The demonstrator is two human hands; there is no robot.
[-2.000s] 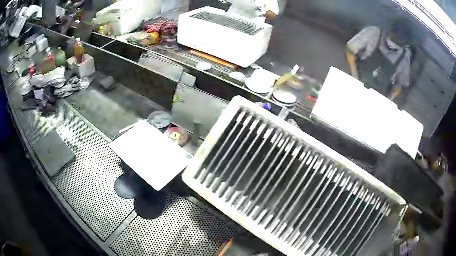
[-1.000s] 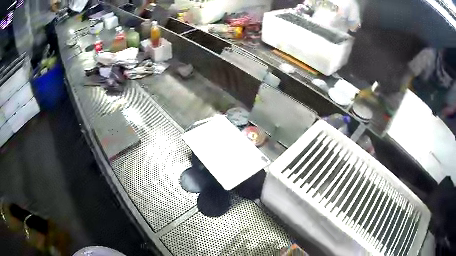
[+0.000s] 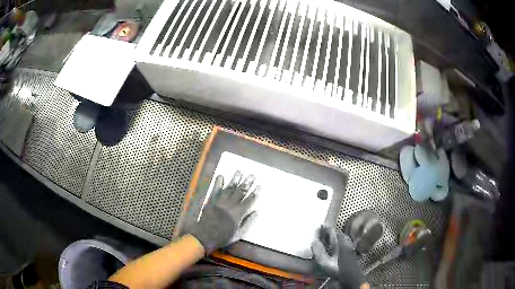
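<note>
A white rectangular panel with rounded corners and a dark round spot near its upper right corner lies flat in the grey holding fixture with orange edges. My left hand, in a dark grey glove, lies spread flat on the panel's left part. My right hand, also gloved, is at the panel's lower right corner with its fingers bent; whether it grips anything cannot be told. A grey sander and a second sander with red and yellow parts stand to the right.
A white slotted rack stands behind the fixture. A loose white panel lies at left over dark round shapes. Pale blue sanding discs and a clear bottle are at right. A white bucket is below the bench edge.
The view has swung right and down, bringing the fixture, panel, sanders and both gloved hands into sight. The rack and loose panel now show higher and further left.
</note>
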